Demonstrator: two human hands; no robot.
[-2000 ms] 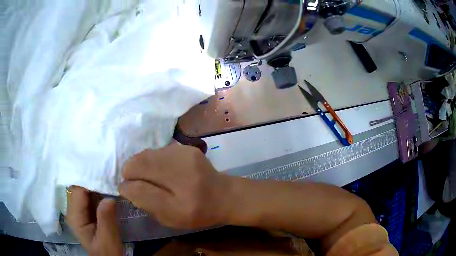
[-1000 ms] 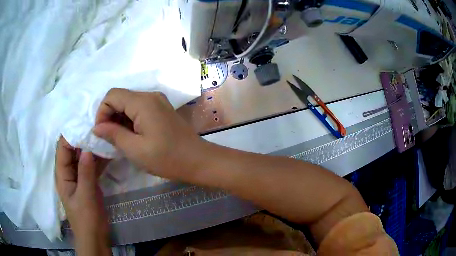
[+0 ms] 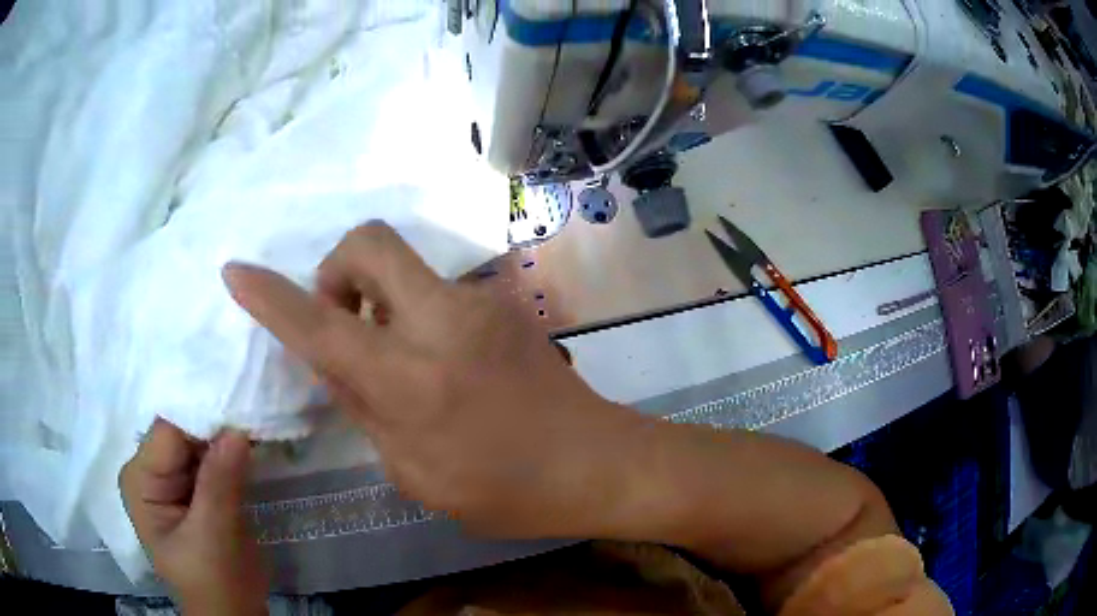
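White fabric (image 3: 156, 229) covers the left side in a soft heap, reaching to the sewing machine's needle area and over the table's front edge. My left hand (image 3: 199, 511), at the lower left, pinches the fabric's edge between thumb and fingers. My right hand (image 3: 445, 373) is over the fabric, to the right of and above my left hand. Its index finger points up and left, and its other fingers are curled. Whether its curled fingers hold anything small is hidden.
The sewing machine (image 3: 710, 90) stands at the top. Thread snips (image 3: 776, 295) lie open on the table right of my right hand. A ruler strip (image 3: 794, 391) runs along the front edge. A purple plate (image 3: 962, 301) and a black tool (image 3: 861, 157) lie on the right.
My right hand has released the pinched fabric edge and moved right, its index finger now extended. My left hand has moved down with the fabric edge. The view has shifted slightly.
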